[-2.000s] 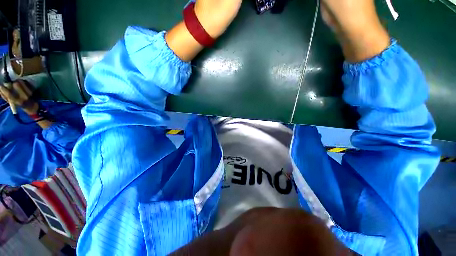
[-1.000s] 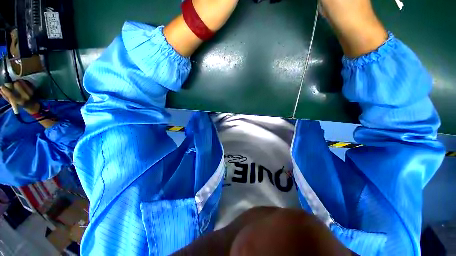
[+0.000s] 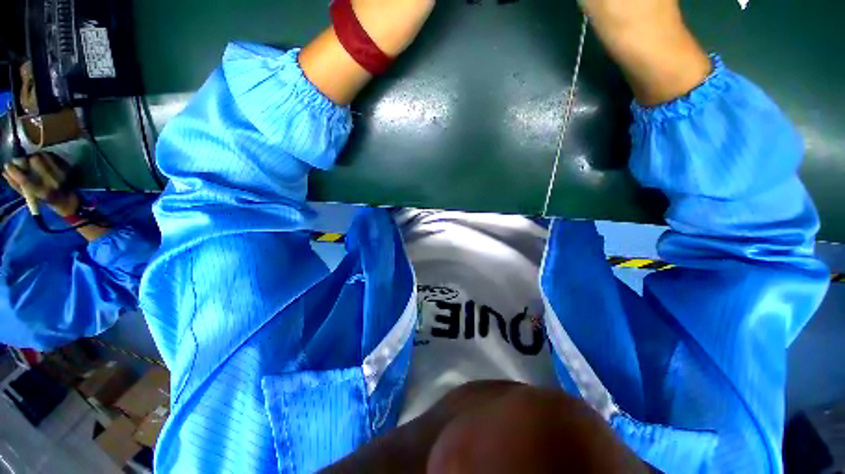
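My left hand [image 3: 400, 11] is cut off by the top edge; only its wrist side shows, with a dark red wristband [image 3: 359, 39] around the wrist. My right hand [image 3: 630, 20] is also cut off by the top edge, to the right; its fingers are out of view. Between them a tiny dark piece of an object [image 3: 500, 2] shows at the top edge, too little to identify. What either hand holds is hidden beyond the picture.
The glossy dark-green bench [image 3: 463, 167] has a thin pale line [image 3: 566, 120] running to its front edge. A black box with a white label [image 3: 95, 51] and cables stands at left. Another person's hand [image 3: 42, 180] holds a pen-like tool there. A white scrap [image 3: 743, 4] shows top right.
The dark object between the hands and the white scrap have slid up, mostly out of the picture. Both hands also sit slightly higher. The neighbour's red-edged stack at lower left has left view; cartons show there.
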